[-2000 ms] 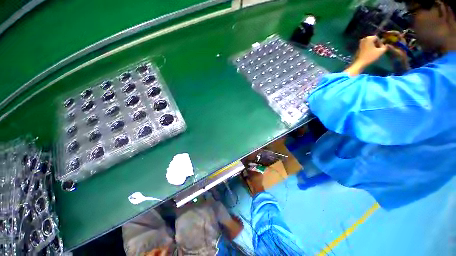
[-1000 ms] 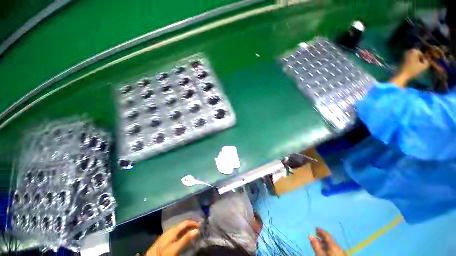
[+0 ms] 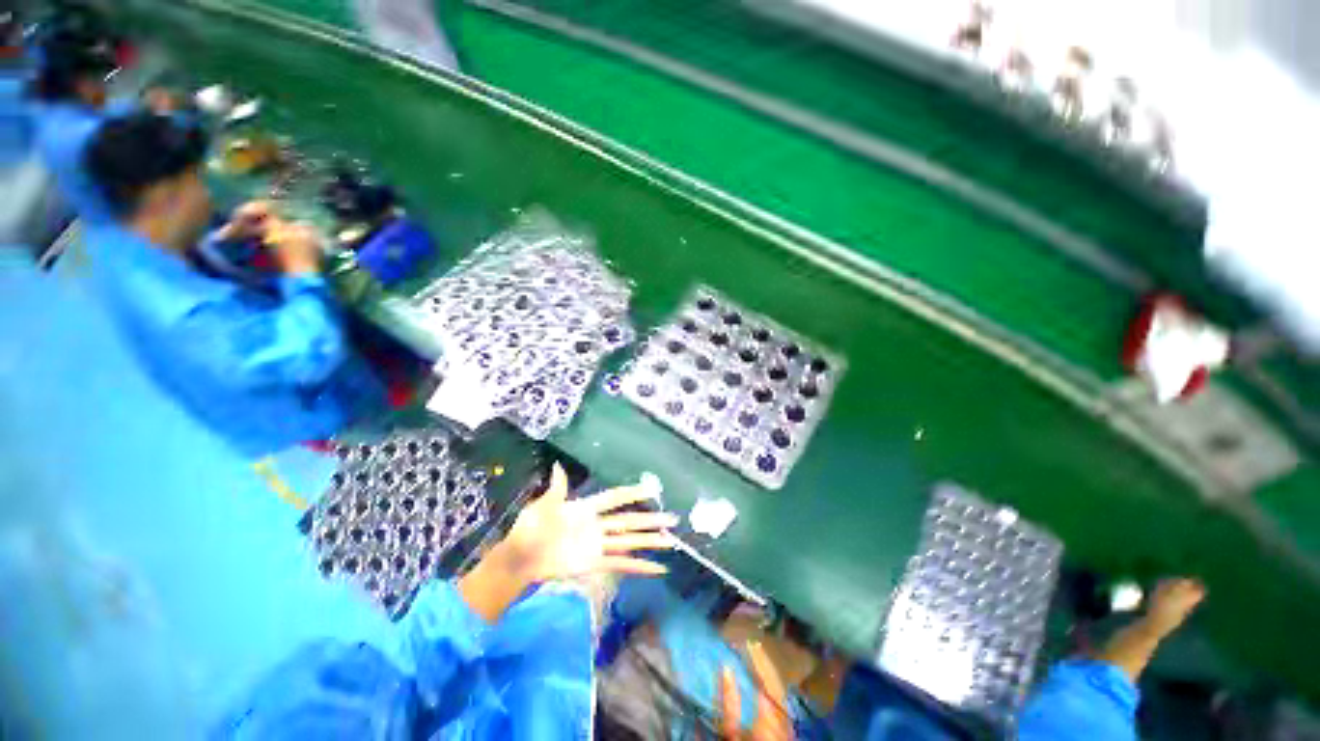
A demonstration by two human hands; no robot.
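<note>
My left hand point(image 3: 594, 531) is bare, with fingers spread and nothing in it, over the bench's front edge. My right hand point(image 3: 759, 698) is low in the picture, blurred and partly cut off, with fingers apart and nothing seen in it. A clear tray point(image 3: 731, 379) with rows of dark round parts lies on the green bench top. A crumpled white cloth point(image 3: 712, 517) lies in front of it, beside my left fingertips. A small white swab head point(image 3: 650, 485) shows just above my left hand; its handle is not clear.
An untidy stack of clear trays point(image 3: 536, 319) lies left of the square tray. Another tray point(image 3: 391, 514) sits lower, beside the bench. A person in a blue smock point(image 3: 217, 340) works at the left. A neighbour's tray point(image 3: 973, 601) and hand point(image 3: 1170, 605) are right. A red-white packet point(image 3: 1175, 348) is on the ledge.
The view has swung left and tilted, bringing in the left-hand worker and the lower tray. My left hand has risen from my lap to the bench edge with fingers spread.
</note>
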